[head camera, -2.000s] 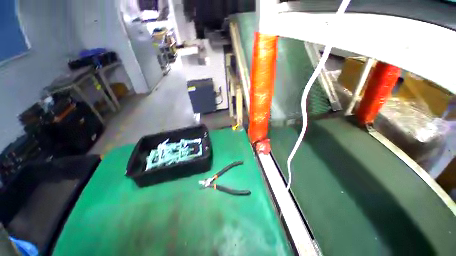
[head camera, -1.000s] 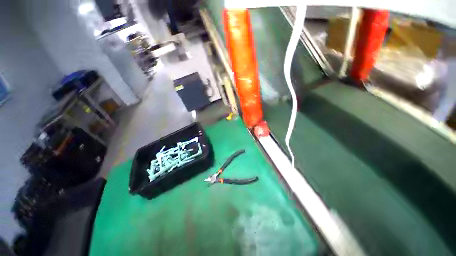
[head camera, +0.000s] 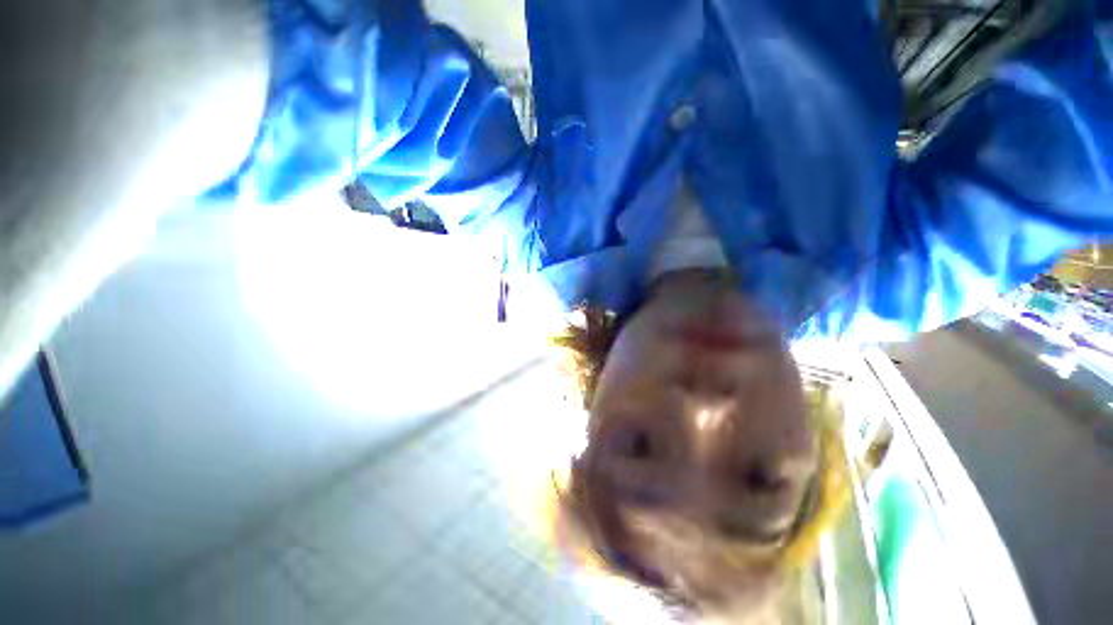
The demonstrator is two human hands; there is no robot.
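Observation:
The camera faces a person in a blue smock, seen upside down and apparently me, the wearer. A large blurred pale grey shape fills the upper left, close to the lens. It looks like my gloved left hand, but its fingers and any hold cannot be made out. A blue sleeve runs toward it. The other sleeve runs out at the right edge, and my right hand is not in view. The bench, cutters and small bin are not in view.
A pale wall with strong glare fills the left, with a blue panel at the left edge. Tiled ceiling shows at the bottom. A white frame with a blurred turquoise shape stands at the lower right.
The view has swung from the green bench, with its black bin and cutters, to an upside-down view of the person. The blurred grey shape has come close to the lens.

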